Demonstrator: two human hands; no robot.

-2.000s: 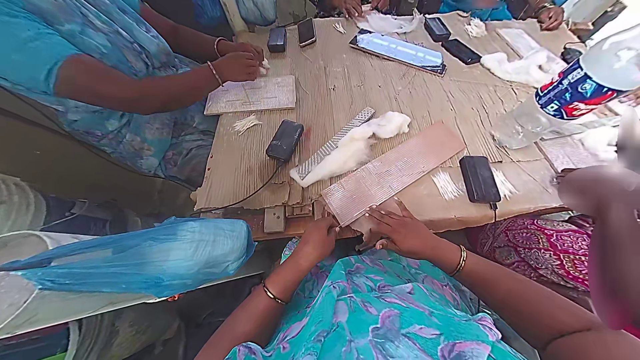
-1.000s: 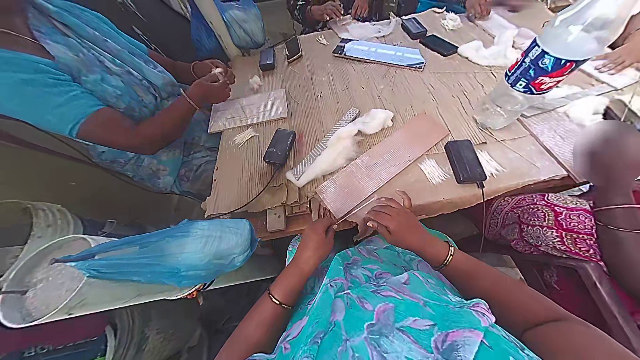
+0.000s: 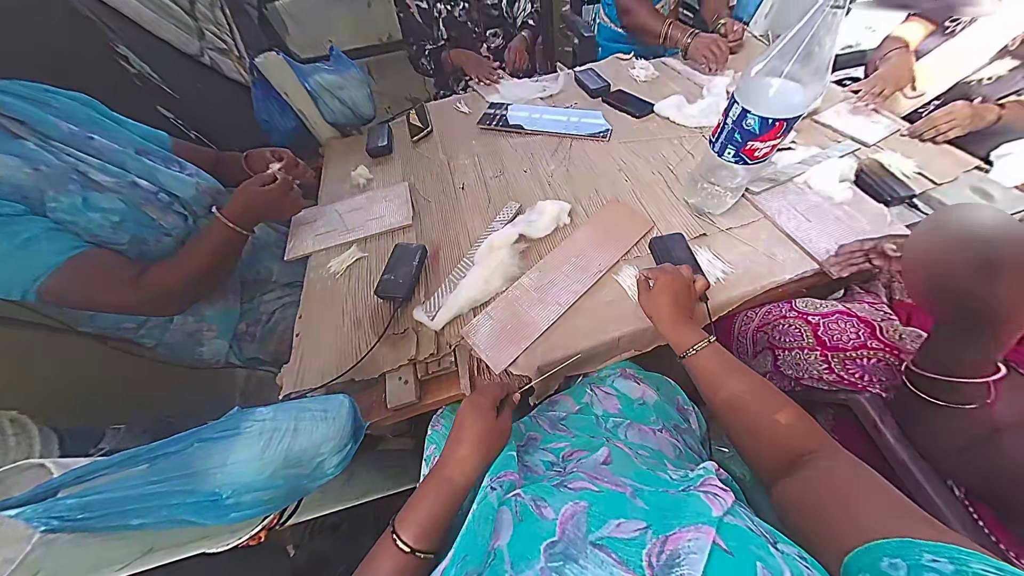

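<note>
My left hand (image 3: 486, 416), low at the table's front edge, holds a thin stick (image 3: 552, 376) that points up to the right. My right hand (image 3: 672, 296) is over the small pile of thin white cotton wicks (image 3: 628, 282), beside a black device with a cable (image 3: 674, 251); whether its fingers grip a wick cannot be made out. Between and beyond the hands lies a ribbed rectangular board (image 3: 560, 284), slanting across the table's near edge. Left of it a tuft of white cotton (image 3: 496, 268) rests on a grey patterned strip (image 3: 464, 276).
A plastic bottle (image 3: 760, 120) stands at the right on the cardboard-covered table (image 3: 448, 184). Phones and another ribbed board (image 3: 352, 218) lie farther off. A blue plastic bag (image 3: 216, 464) is at lower left. Several people sit around the table, their hands near its edges.
My right hand has moved from the board's near end, beside my left hand, rightward to the wicks by the black device. My left hand remains near the table edge.
</note>
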